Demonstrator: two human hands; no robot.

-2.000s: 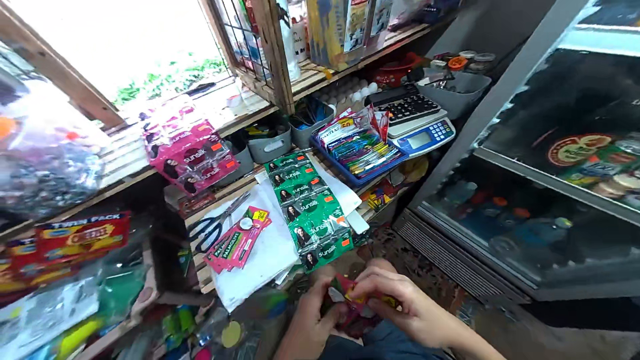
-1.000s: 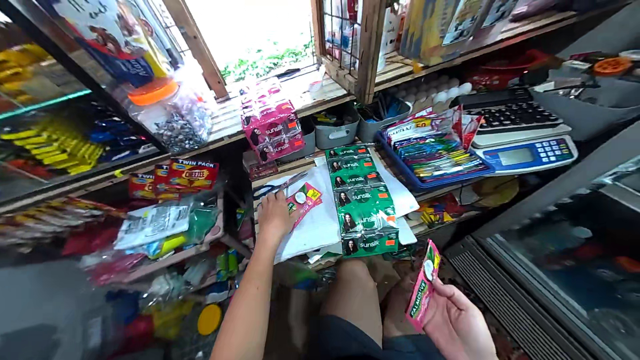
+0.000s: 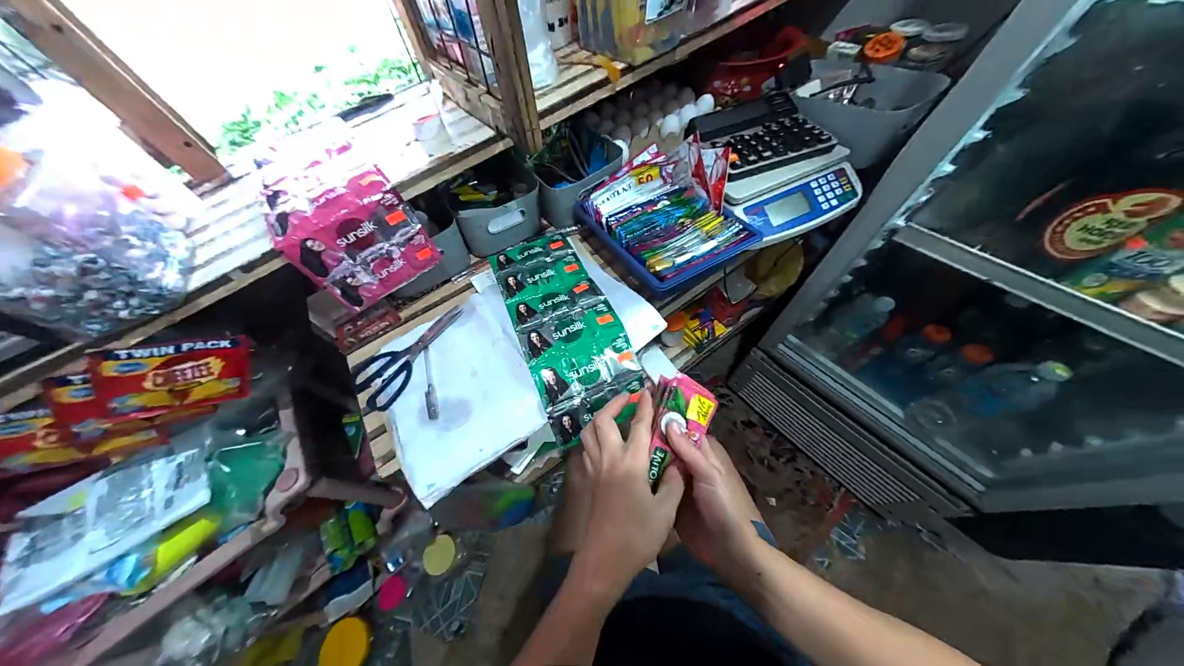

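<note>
My right hand grips a pink and green Palmolive sachet pack above my lap, thumb on its face. At the pack's left edge is my left hand, its fingers bent; whether they pinch the pack is unclear. Just beyond my hands lies a strip of green Sunsilk sachets, on white paper and a slatted wooden shelf. Dark-handled scissors and a thin metal-tipped tool rest on the paper's left part. Pink Sunsilk sachets hang over the edge of the window ledge.
A blue basket of sachets stands beyond the strip, beside a digital scale with a calculator on it. Grey bins and eggs are behind. A glass-door fridge stands right; packaged goods crowd the left.
My left hand has moved from the pink sachets on the paper to the pack in my right hand. Those pink sachets no longer show on the paper. The view has turned right.
</note>
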